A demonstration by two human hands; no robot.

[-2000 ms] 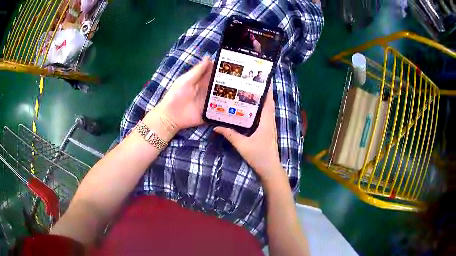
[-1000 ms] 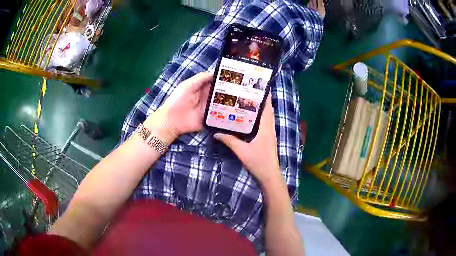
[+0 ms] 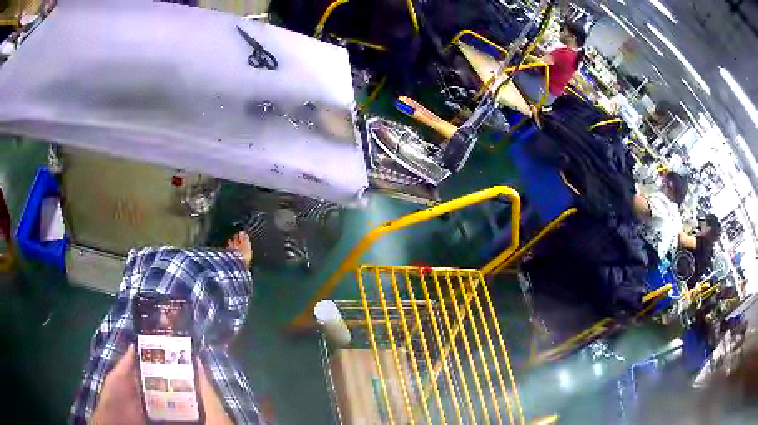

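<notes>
A smartphone (image 3: 169,365) in a dark case is held upright above the lap, low at the left. Its screen shows a dark banner on top and picture tiles on white below. My left hand (image 3: 118,397) is on the phone's left edge, cut off by the bottom of the picture. My right hand (image 3: 213,403) is on its right edge, also cut off. The fingers behind the phone are hidden. Plaid trousers (image 3: 187,270) in navy and white lie under the phone.
A pale covered worktable (image 3: 191,91) with black scissors (image 3: 257,48) stands ahead. A blue bin (image 3: 41,220) is at its left. A yellow cart (image 3: 440,332) holds a brown block and a white cylinder. An iron-like tool and dark cloth heaps stand beyond, with several people at right.
The view has swung up and to the right, so the phone and hands now sit low at the left. The worktable, bin and people have come into view. Both hands still hold the phone.
</notes>
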